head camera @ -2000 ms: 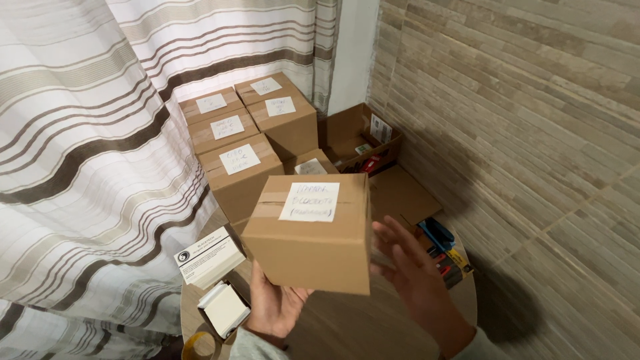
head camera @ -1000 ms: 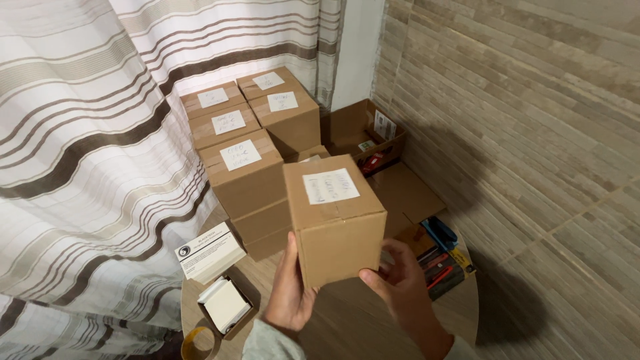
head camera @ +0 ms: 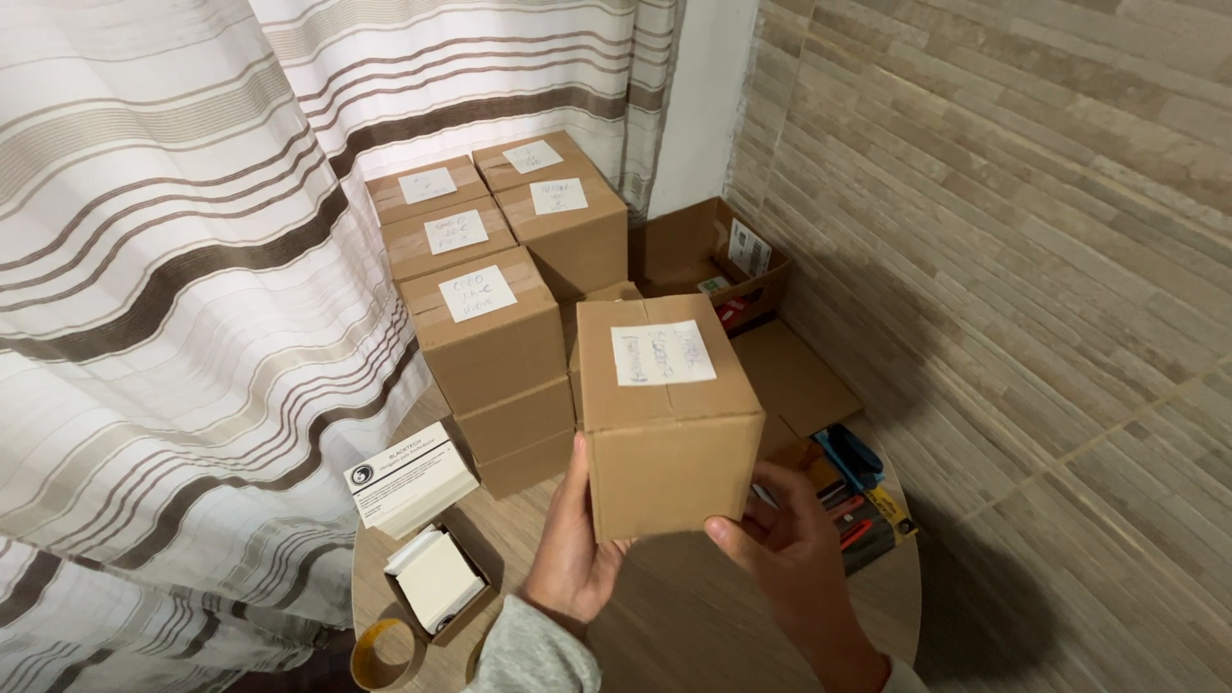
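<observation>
A closed cardboard box with a handwritten white label on its taped top is held up over the table. My left hand supports it at the lower left, fingers passing underneath, thumb along the side. At the lower right corner my right hand grips it, with the thumb on the near face and the other fingers partly hidden behind. Behind it stand stacked cardboard boxes with similar white labels on top.
On the round wooden table are a roll of tape, a small box of cards, a pile of printed cards and tools. An open carton stands by the tiled wall; a striped curtain hangs left.
The held box has been turned, so its label now faces another way. My right hand, apart from the box two seconds ago, has closed on its lower right corner.
</observation>
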